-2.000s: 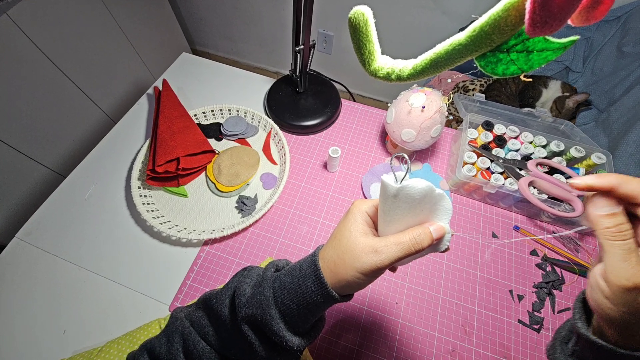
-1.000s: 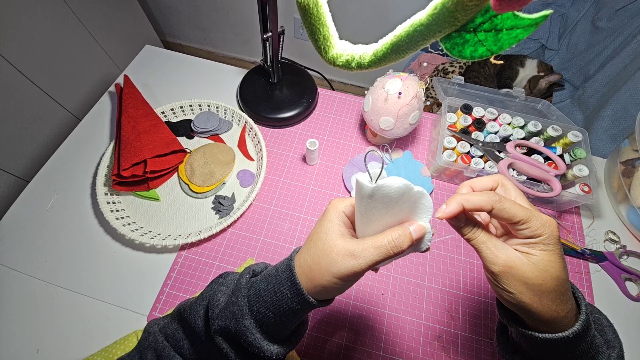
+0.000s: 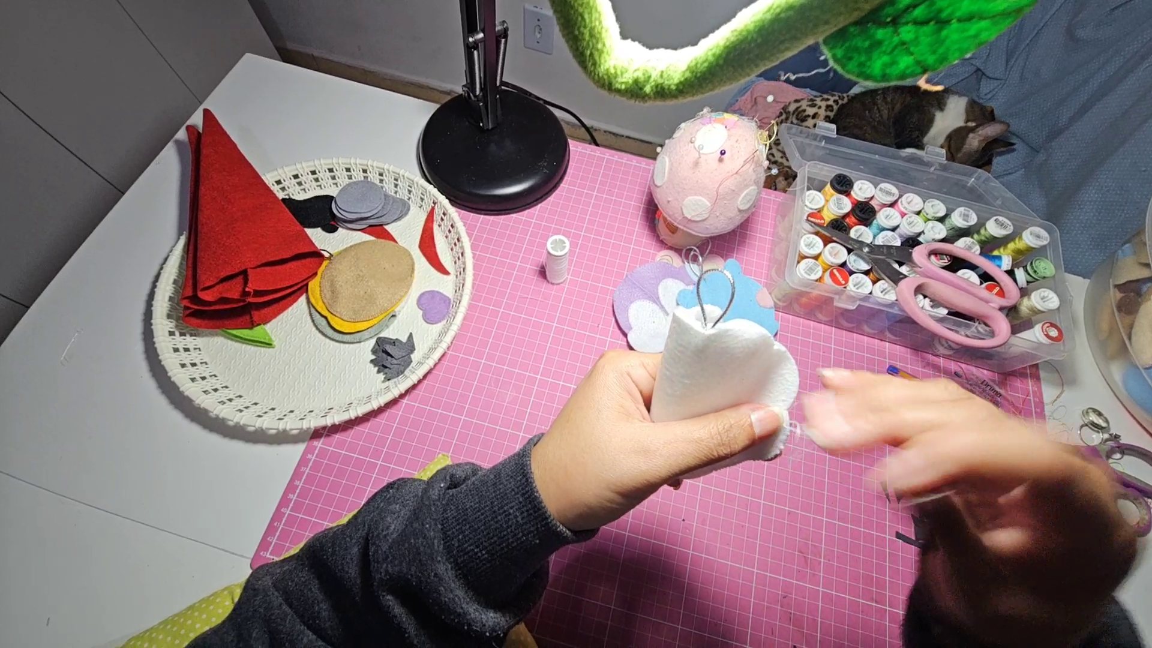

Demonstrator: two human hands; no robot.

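My left hand (image 3: 630,432) grips a folded white felt piece (image 3: 715,369) with its thumb across the lower edge. A grey cord loop (image 3: 717,297) sticks up from the top of the felt. Just right of the felt, my right hand (image 3: 972,450) is blurred; a fine thread shows faintly between the felt and its fingertips, and whether it holds a needle cannot be seen. Behind the felt lie a lilac and white felt shape (image 3: 643,297) and a blue one (image 3: 751,301). A white thread spool (image 3: 557,259) stands on the pink cutting mat (image 3: 504,360).
A white basket (image 3: 310,418) at left holds red felt (image 3: 238,243) and cut felt shapes. The black lamp base (image 3: 493,148) and mushroom pincushion (image 3: 711,175) stand behind. Pink-handled scissors (image 3: 954,297) rest on a clear thread box (image 3: 927,337). A green plush stem (image 3: 693,67) hangs above; a cat (image 3: 900,121) lies beyond.
My right hand was drawn away at the right with a thread stretched from the felt, then came close to the felt. It is now blurred beside it. My left hand keeps its hold.
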